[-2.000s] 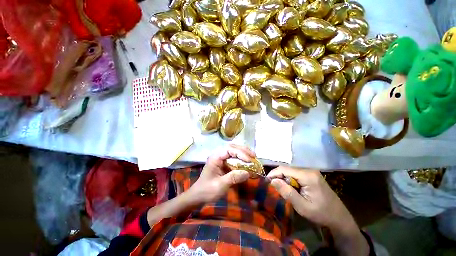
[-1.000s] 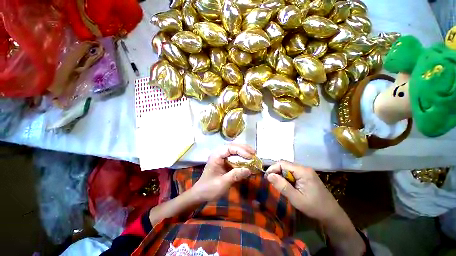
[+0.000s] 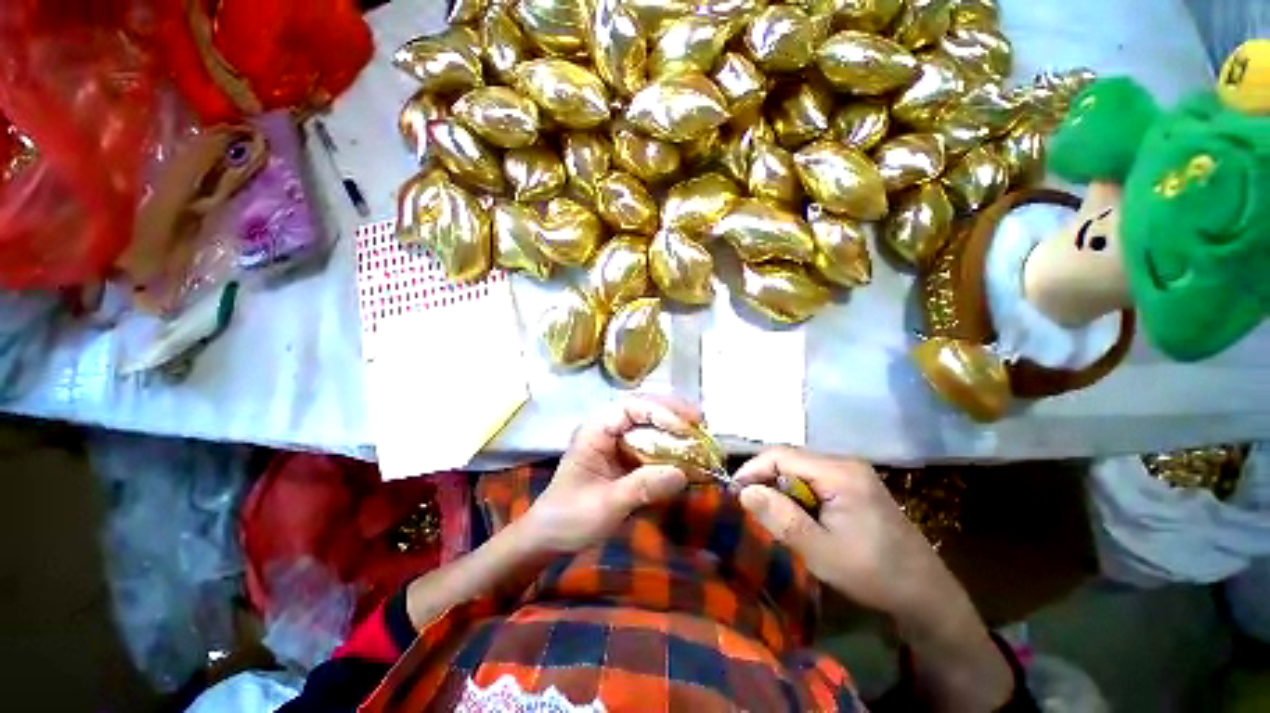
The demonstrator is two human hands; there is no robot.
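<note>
My left hand (image 3: 613,467) holds a shiny gold stuffed ingot (image 3: 674,447) above my lap, near the table's front edge. My right hand (image 3: 822,515) is closed around a small tool with a yellow-orange part (image 3: 797,490). Its thin metal end meets the right tip of the ingot. The tool's exact kind cannot be told. A big heap of plump gold ingots (image 3: 676,109) lies on the table beyond my hands.
A plush doll with a green hat (image 3: 1198,230) lies right of the heap. A printed sheet (image 3: 439,376), a small white paper (image 3: 754,383) and a pen (image 3: 339,165) lie on the table. Red plastic bags (image 3: 84,139) are at left. A white sack (image 3: 1156,522) stands below right.
Both hands stay close together at the ingot with only small shifts. The right hand has moved slightly left, nearer the ingot's tip. The whole view has shifted slightly.
</note>
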